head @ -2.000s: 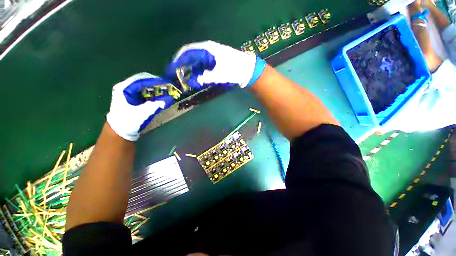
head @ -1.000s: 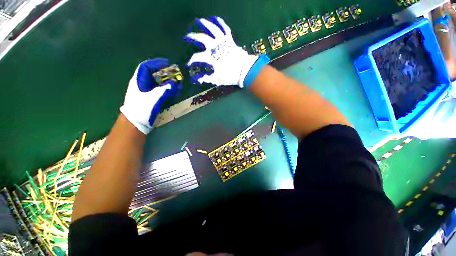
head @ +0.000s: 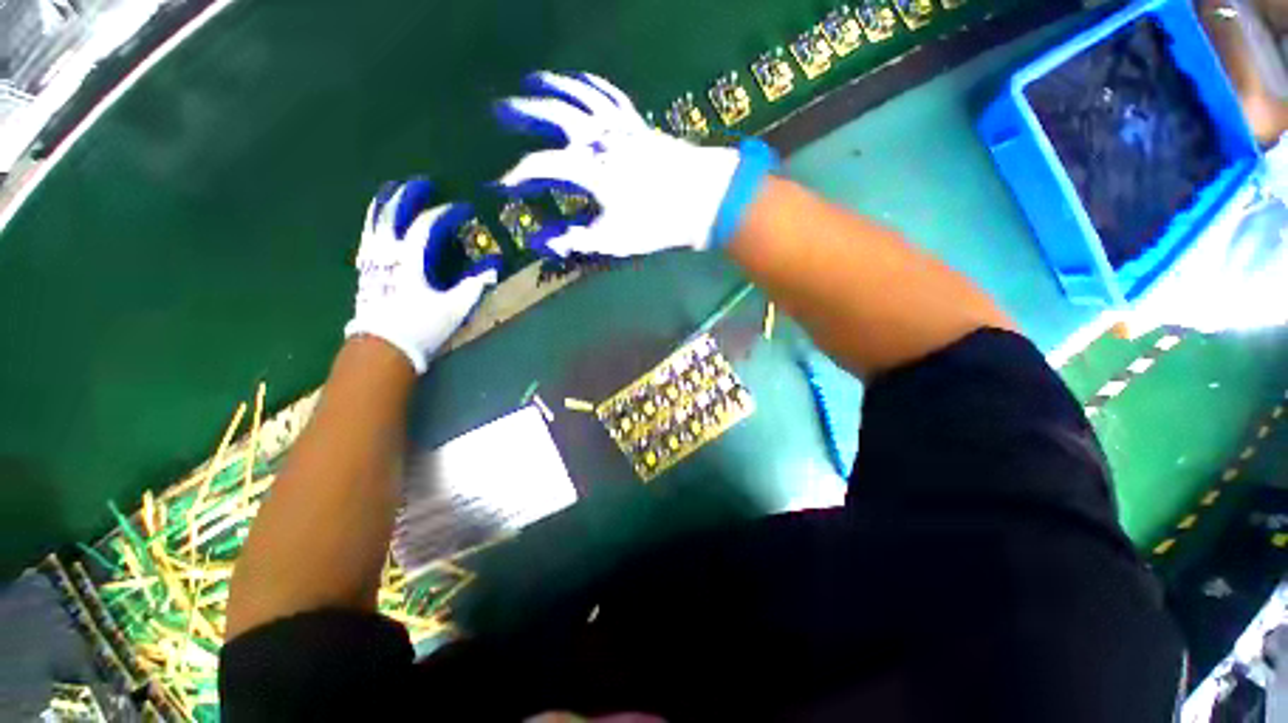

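Note:
Small single PCBs (head: 523, 220) lie on the dark green conveyor belt (head: 283, 156) between my gloved hands. My left hand (head: 413, 271), in a white glove with blue fingers, is beside the leftmost board, fingers apart, holding nothing. My right hand (head: 622, 167), with a light blue wristband, is spread over the belt; a board shows under its palm, between thumb and fingers. It does not seem gripped. A PCB panel (head: 678, 407) lies flat on the bench, right of the grooved metal plate (head: 487, 483).
A row of single boards (head: 771, 76) runs along the belt's edge to the upper right. A pile of yellow and green waste edges (head: 184, 579) lies at left. A blue bin (head: 1048, 212) of black parts stands at right, near a person's arm (head: 1250, 64). A blue coiled cord (head: 824, 417) lies on the bench.
The strip held earlier is no longer in my left hand, which has opened. Single boards now sit on the belt between my hands. My right hand has come down slightly.

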